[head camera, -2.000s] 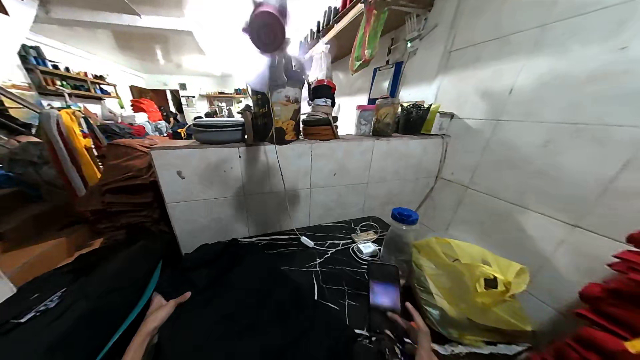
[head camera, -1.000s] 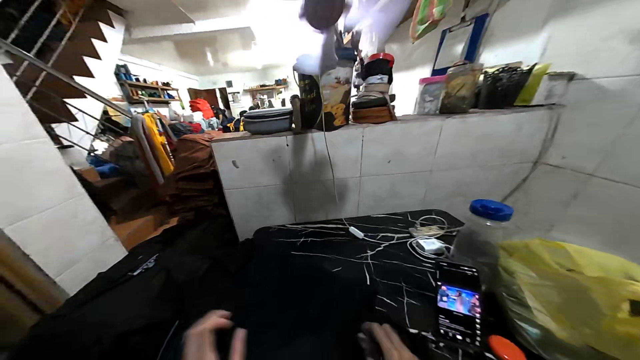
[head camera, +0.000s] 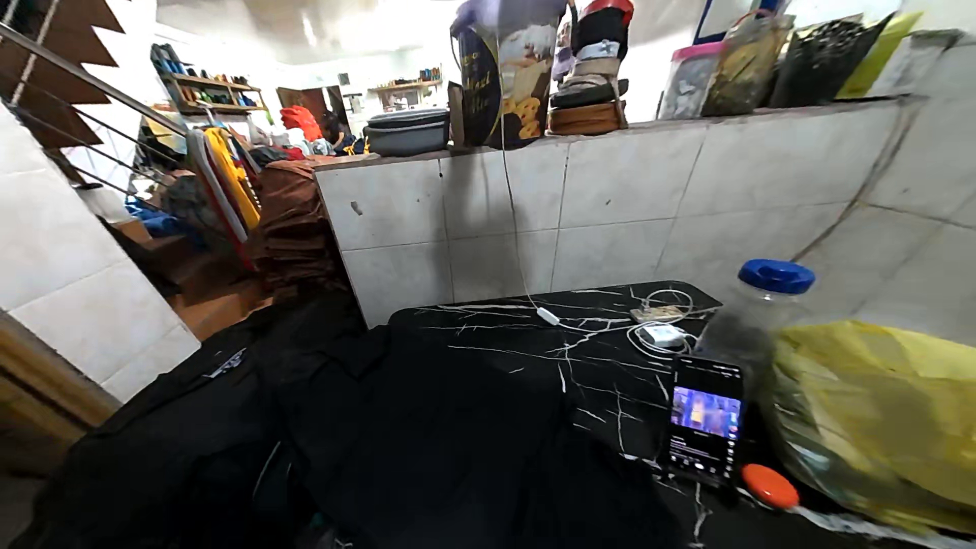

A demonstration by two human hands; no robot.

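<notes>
Neither of my hands shows in the head view now. Black cloth (head camera: 457, 442) lies spread over the near part of a black table with white veining (head camera: 610, 389). More black fabric (head camera: 198, 435), with a small pale printed mark, is heaped at the left. A smartphone (head camera: 705, 419) with a lit screen stands propped upright at the right, leaning by a clear plastic jar with a blue lid (head camera: 776, 276). An orange round object (head camera: 770, 486) lies beside the phone's lower right. A white charger (head camera: 662, 334) and its cable rest behind the phone.
A yellow plastic bag (head camera: 877, 412) fills the right side. Behind the table runs a low tiled wall (head camera: 503, 221), with a large printed tub (head camera: 507, 76), stacked rolls and containers on its ledge. Folded brown fabric (head camera: 293, 221) is piled left of the wall, near a stair railing.
Both hands, seen over the black cloth a second ago, have left the view. Earlier, the right hand was at the phone; the phone now stands alone. The view has swung left.
</notes>
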